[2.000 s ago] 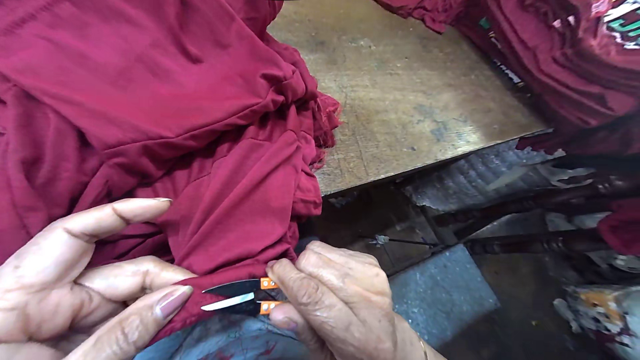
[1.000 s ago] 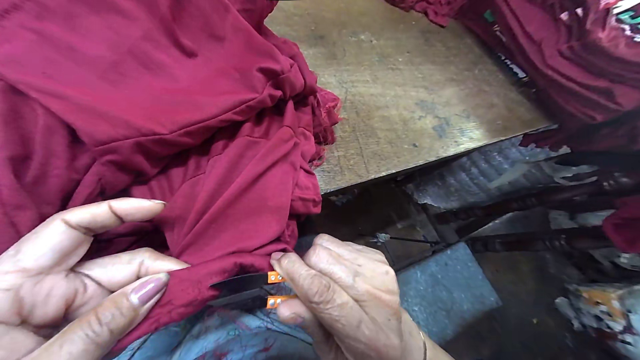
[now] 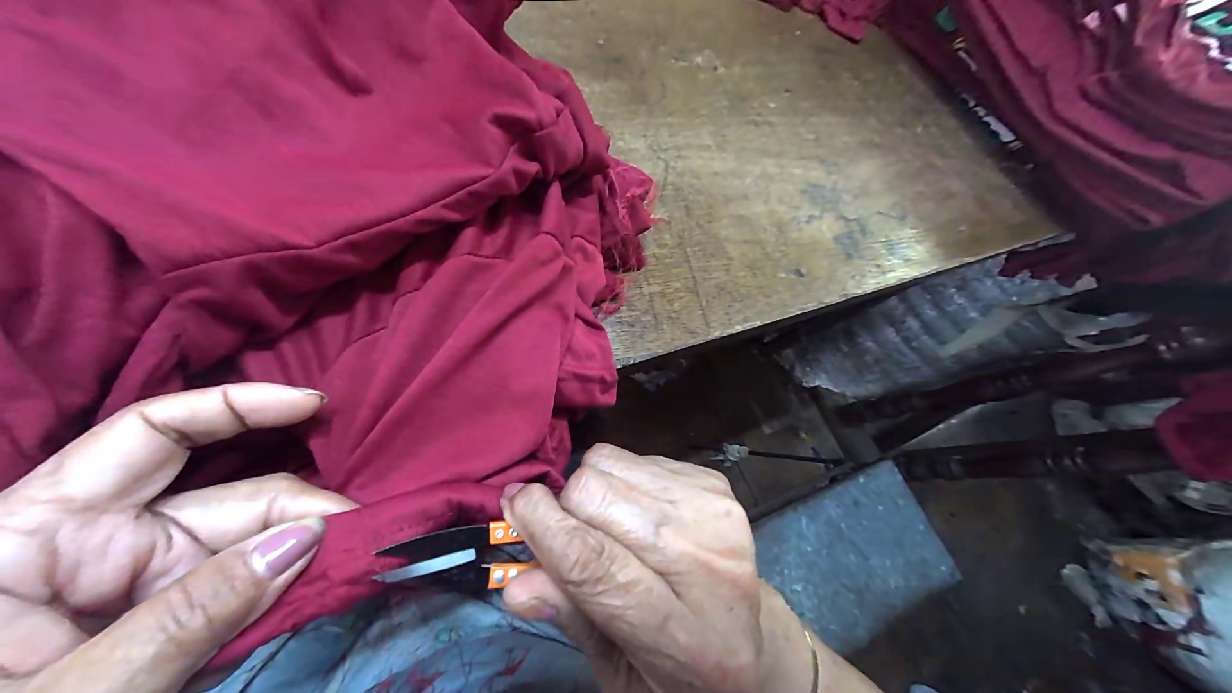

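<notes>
My left hand (image 3: 183, 549) pinches the edge of a dark red knit garment (image 3: 443, 375) between thumb and a finger, with the index finger raised. In my right hand (image 3: 654, 558) is a pair of thread snips (image 3: 452, 556) with orange parts near the pivot end. Its two pointed blades are apart and point left, lying at the garment's stitched edge, close to my left thumb. My right fingers also touch the red fabric, and they hide the handles. The rest of the garment lies bunched above both hands, with frayed threads on its right side.
Beyond the garment is a worn wooden table (image 3: 770, 173). More dark red garments (image 3: 1107, 115), some with print, lie at upper right. Below the table edge are dark bars, crumpled plastic sheeting (image 3: 895, 327) and a grey-blue flat panel (image 3: 847, 558). Blue patterned cloth (image 3: 414, 645) shows under my hands.
My left thumb and the garment edge have shifted slightly. The snips' blades look farther apart than one second ago. Both hands keep their hold.
</notes>
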